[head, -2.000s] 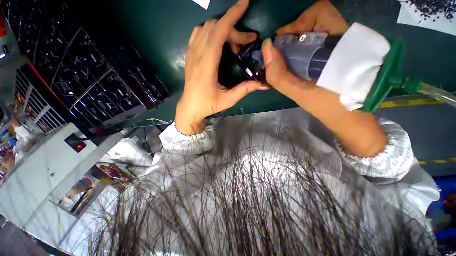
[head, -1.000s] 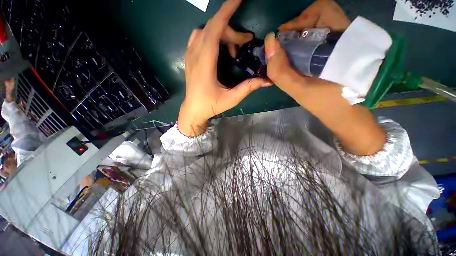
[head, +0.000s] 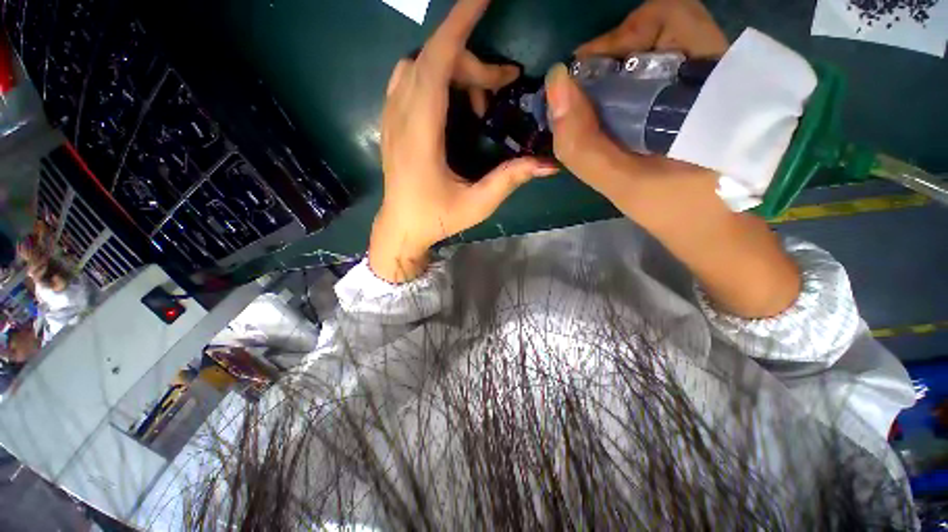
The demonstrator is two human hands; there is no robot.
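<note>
My left hand is curled around a small black unit above the green bench, fingers on its far side and thumb near its lower edge. My right hand grips a power screwdriver, a thick grey-black cylinder with a white wrap and a green rear cap. The screwdriver lies nearly level, its front end at the unit. Its tip and the exact contact are hidden by the fingers and dark shapes.
A black gridded parts tray with shiny pieces lies at left. White paper with tiny dark screws is at upper right. A white paper corner shows at the top. A grey-white machine stands lower left. Another person's hand shows at far left.
Both hands and the screwdriver have stayed at the unit with only slight shifts. At far left, another person's arm has appeared and changed place beyond the machine.
</note>
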